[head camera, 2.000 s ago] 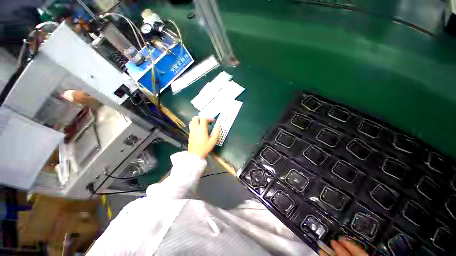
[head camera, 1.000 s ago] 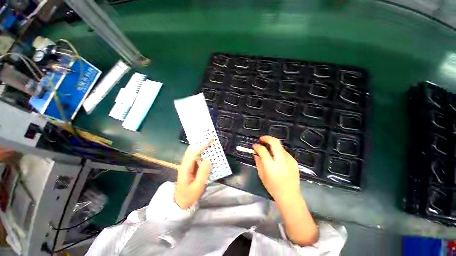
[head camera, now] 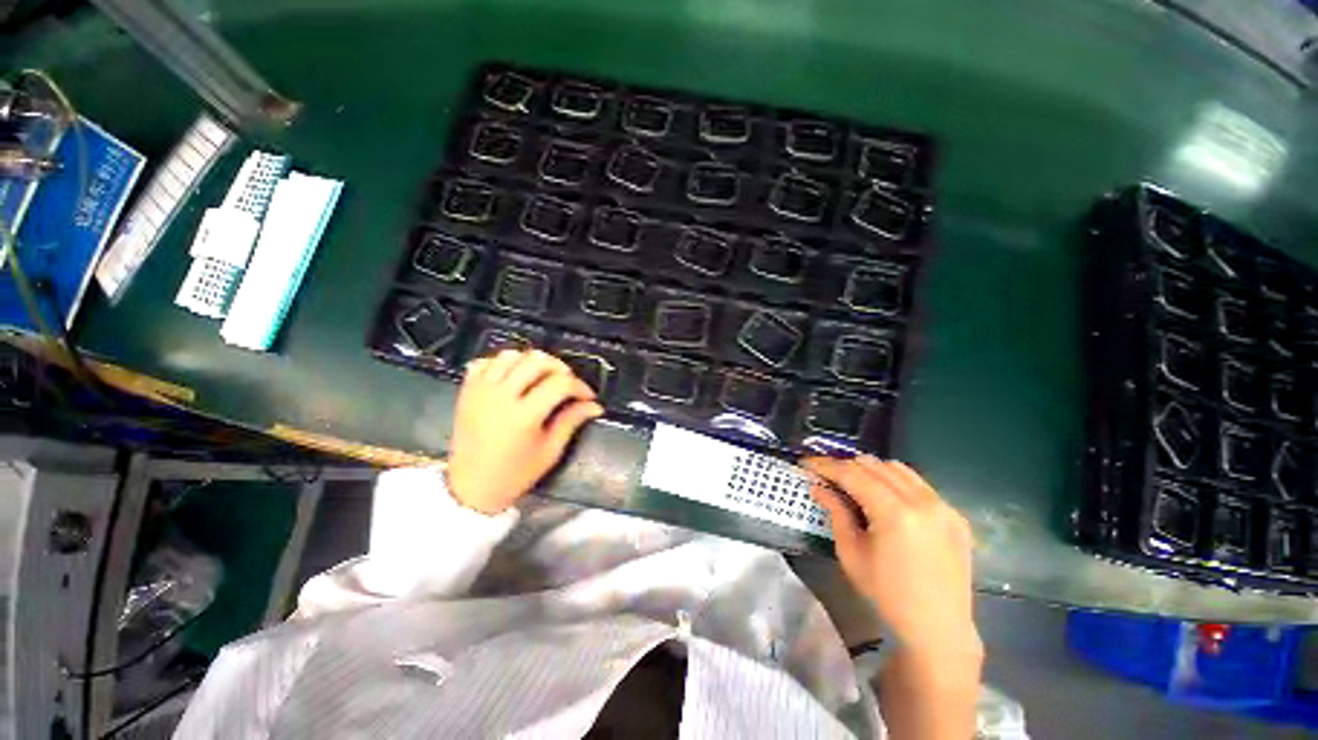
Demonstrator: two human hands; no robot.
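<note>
A black glossy blister tray (head camera: pixel 658 268) lies in front of me, with rounded-square housings in its pockets. A white adhesive dot sheet (head camera: pixel 737 477) lies along its near edge; dark dots cover its right half. My left hand (head camera: pixel 518 427) is at the tray's near left edge, fingers curled over the rim; its fingertips are partly hidden and I cannot tell what they grip. My right hand (head camera: pixel 908 542) has thumb and fingers around the sheet's right end. No tweezers can be made out in either hand.
Stacked black trays (head camera: pixel 1200 390) stand at the right. Spare sticker sheets (head camera: pixel 275 260), a long pale strip (head camera: pixel 166 203) and a blue board (head camera: pixel 72 217) lie at the left. A metal bar (head camera: pixel 203 58) is at upper left. A blue bin (head camera: pixel 1156 658) is below right.
My view has turned right. The dot sheet has gone from the tray's left side, under my left hand, to its near edge. My right hand has moved to the sheet's right end.
</note>
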